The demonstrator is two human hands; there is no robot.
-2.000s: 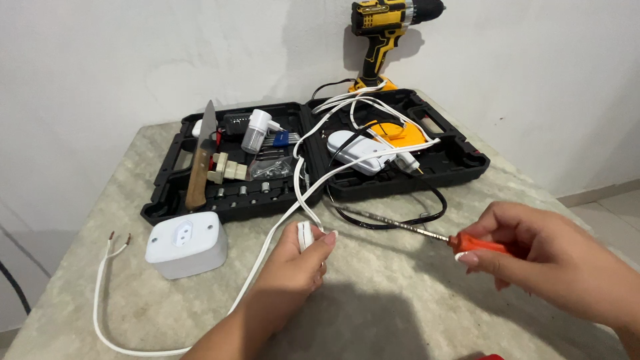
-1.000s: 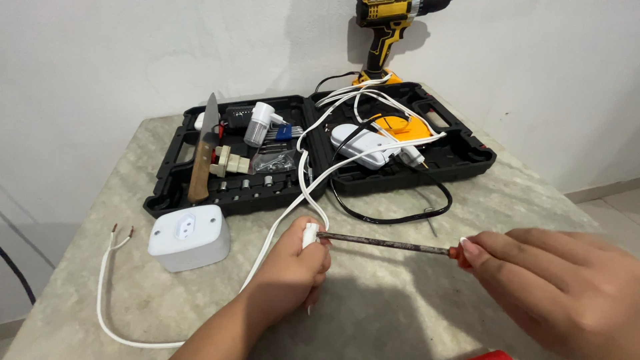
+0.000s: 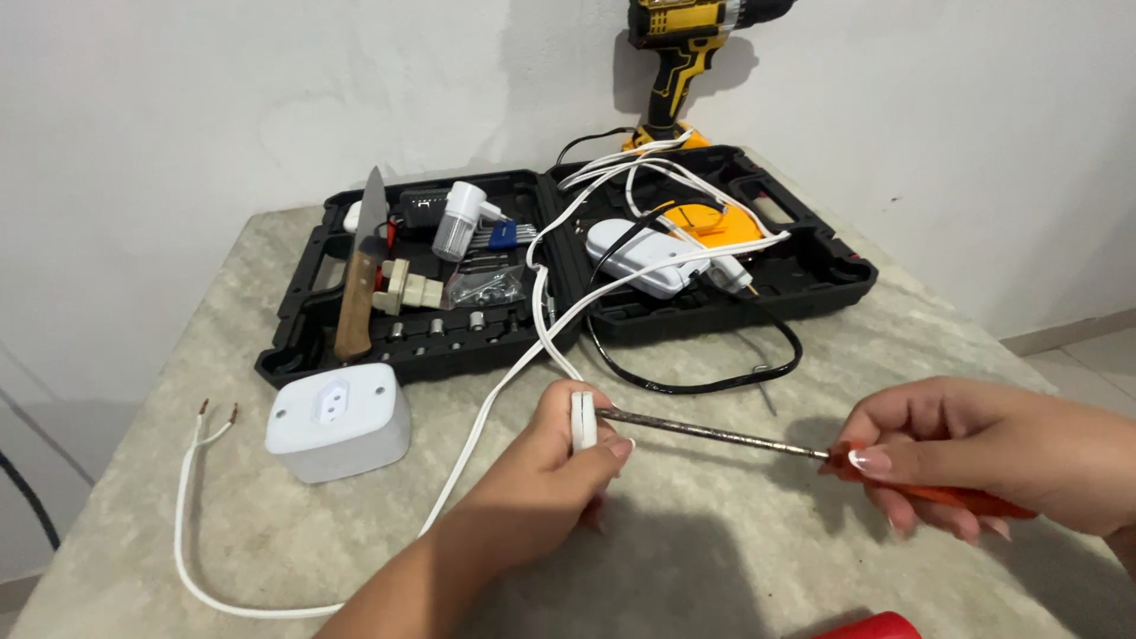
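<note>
My left hand grips a small white plastic electrical fitting with a seam along its middle; its exact kind cannot be told. A white two-core cable runs up behind this hand toward the tool case. In my right hand is a screwdriver with an orange-red handle. Its long metal shaft points left, with the tip at the side of the white fitting. Left of my hands stands a white surface-mount socket box, and beside it lies a cable end with two bare copper strands.
An open black tool case holds a wooden-handled knife, sockets, hex keys, a white plug device and an orange item. Behind stands a yellow-black cordless drill. A black cable loops in front; a red object shows at the bottom edge.
Two seconds ago the screwdriver's tip was away from the white fitting, above the table; one second ago and now it is at the fitting's side. My right fingers have shifted on the handle.
</note>
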